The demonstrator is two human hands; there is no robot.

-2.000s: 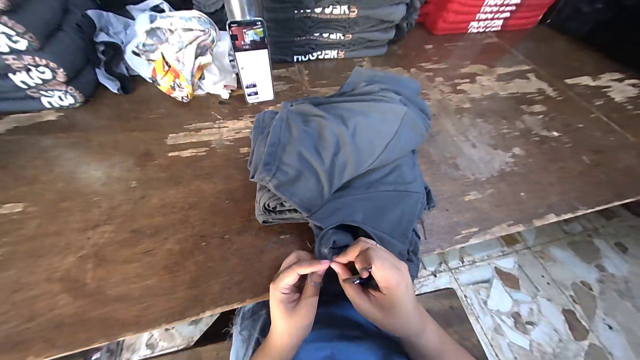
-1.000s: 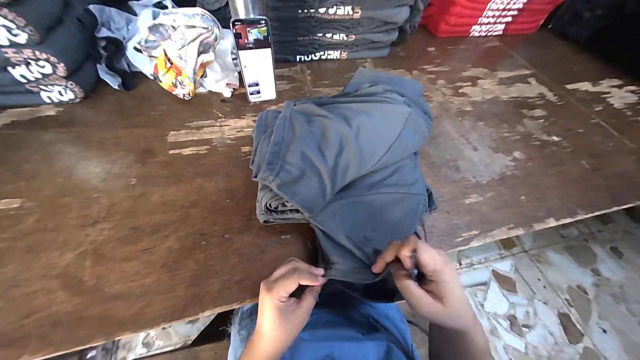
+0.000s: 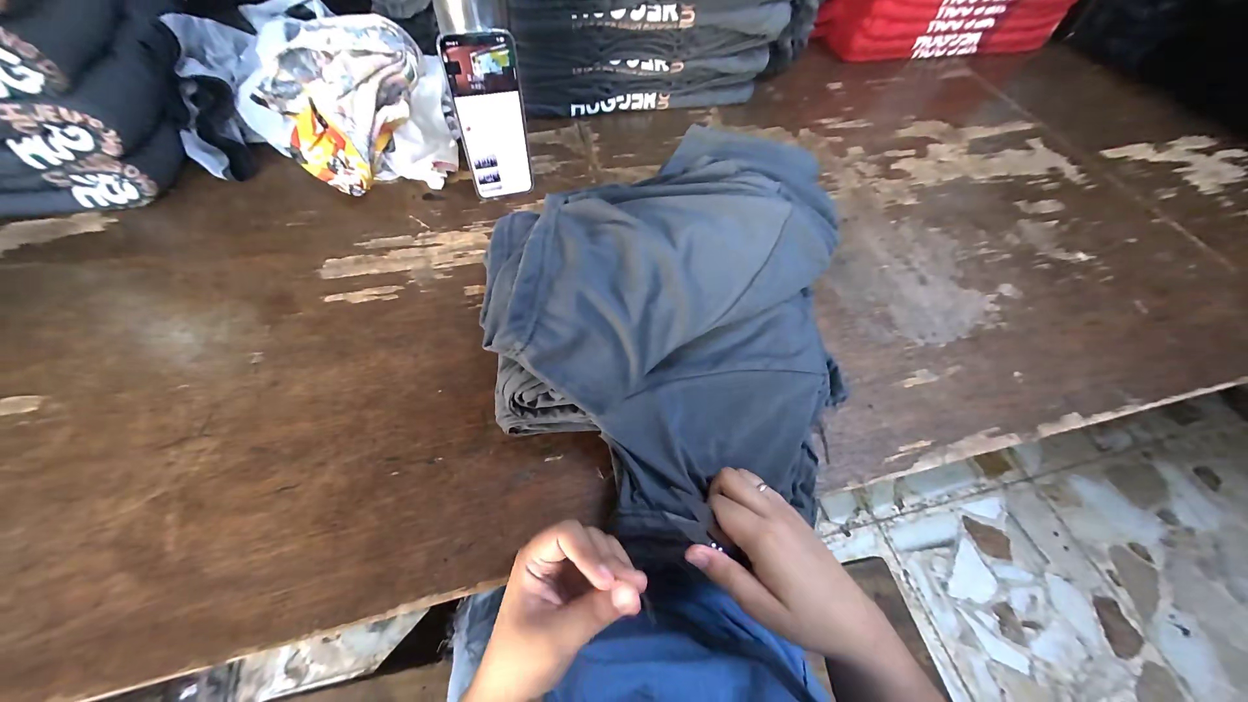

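A dark grey garment [image 3: 673, 263] lies loosely over a folded grey cloth stack [image 3: 546, 400], its lower end hanging past the table's front edge. At that lower end, my right hand [image 3: 770, 556] grips the fabric, with a ring on one finger and a small dark object partly hidden between thumb and fingers; what it is I cannot tell. My left hand [image 3: 575, 585] is just left of the garment's end, thumb and fingertips pinched together. Whether a thread or a bit of fabric is between them cannot be made out. Blue cloth [image 3: 682, 653] covers my lap.
A worn brown wooden table [image 3: 244, 390] spans the view. Along its back stand dark folded garments with printing [image 3: 643, 58], red folded garments [image 3: 946, 24], a smartphone [image 3: 490, 127] propped upright and a crumpled printed cloth [image 3: 341, 107]. More dark garments [image 3: 68, 127] are piled at left.
My left hand has come off the garment's edge, which it pinched a second ago. My right hand has shifted its hold at the garment's lower end. The garment's upper part has stayed put.
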